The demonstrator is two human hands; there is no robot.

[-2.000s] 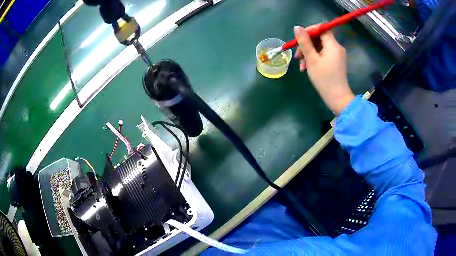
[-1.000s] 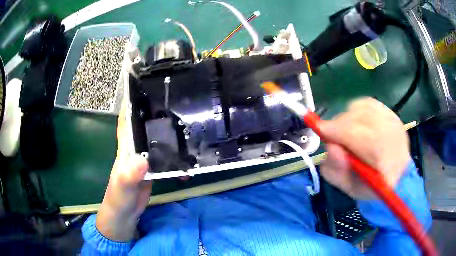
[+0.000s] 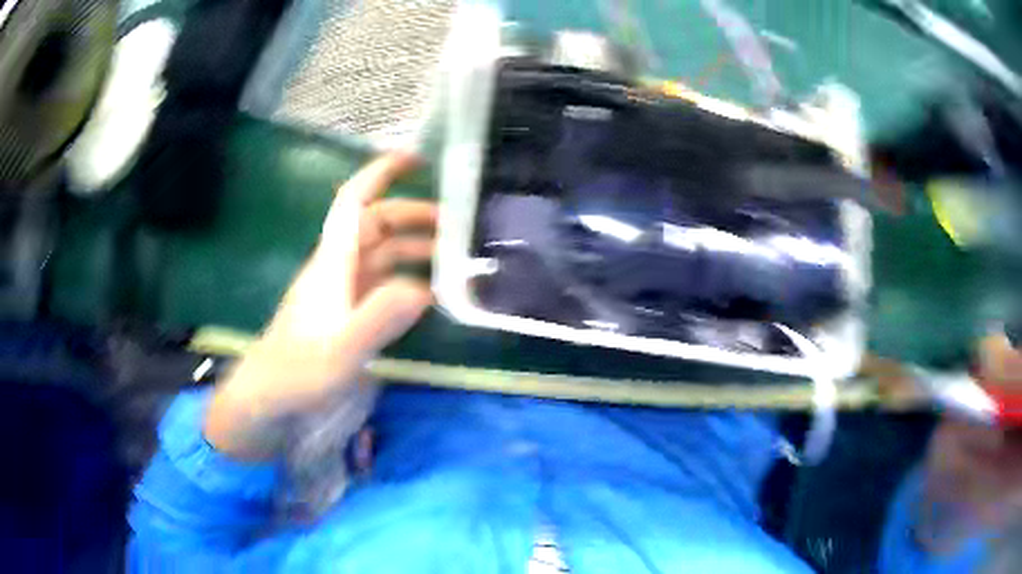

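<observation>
The picture is blurred by motion. The appliance unit (image 3: 661, 224), a white shallow shell with glossy black parts, lies on the green bench in front of me. My left hand (image 3: 353, 275) is at the shell's left edge, fingers apart and bent towards it; it holds nothing. My right hand (image 3: 986, 448) is blurred and cut off by the right edge of the picture, around the red handle of the brush (image 3: 1009, 406). The brush tip cannot be made out. The yellow fluid cup (image 3: 953, 213) is blurred at the right. A white flat strip (image 3: 821, 417) hangs off the near right corner.
The screw bin (image 3: 364, 73) is behind my left hand. Dark parts (image 3: 196, 146) and a desk fan (image 3: 45, 67) with a white base are at the far left. Blurred wires (image 3: 740, 45) stick out behind the unit. The pale bench edge (image 3: 628, 389) runs along the near side.
The view has shifted, so the unit shows further right. My left hand has come off its grip on the shell's left edge. My right hand and the brush have moved off the unit to the right.
</observation>
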